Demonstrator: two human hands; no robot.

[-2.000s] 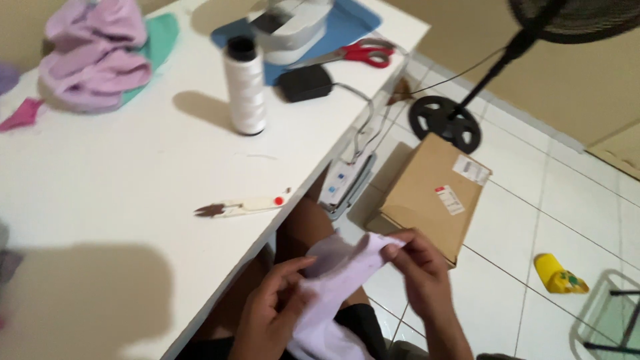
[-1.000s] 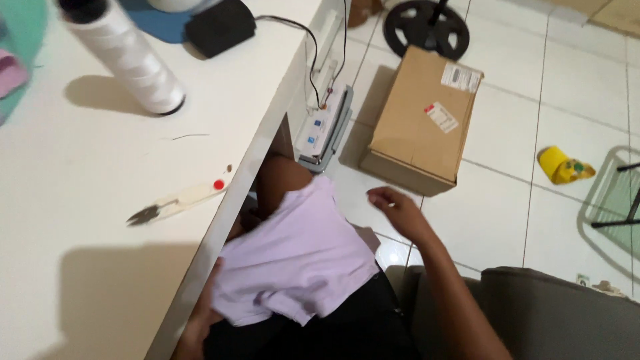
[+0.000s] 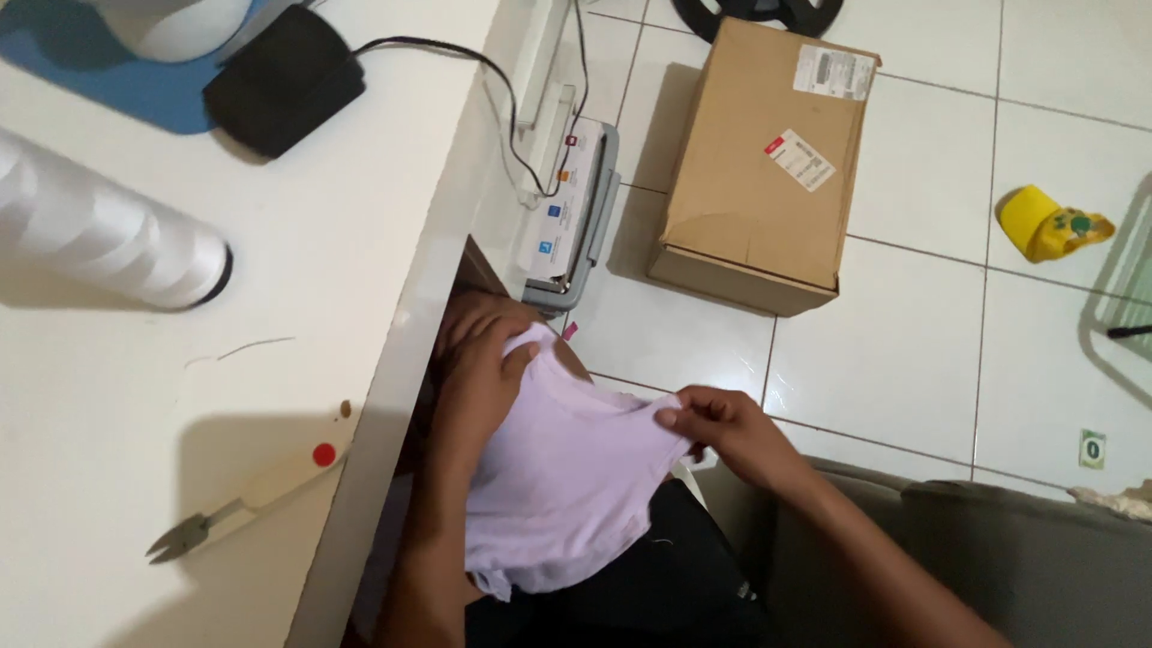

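A small lilac fabric garment (image 3: 576,459) is spread over my lap, beside the white table. My left hand (image 3: 490,369) grips its upper left edge, close to the table's side. Between the thumb and fingers of my right hand (image 3: 711,418) is the upper right corner, so the neckline-like edge stretches between both hands. On the table lie thread snips (image 3: 243,504) with a red dot and dark blades. A large spool of white thread (image 3: 108,225) lies in view at the table's left, cut off by the frame.
A black power adapter (image 3: 283,81) with a cable sits on the white table (image 3: 360,225). On the tiled floor are a cardboard box (image 3: 765,171) and a yellow cap (image 3: 1053,225). A grey-edged case (image 3: 571,216) stands by the table. A dark grey sofa-like seat (image 3: 945,540) is at lower right.
My right hand, apart from the garment one second ago, now holds its corner. My left hand has moved up to the garment's top edge. The view has moved closer to the table.
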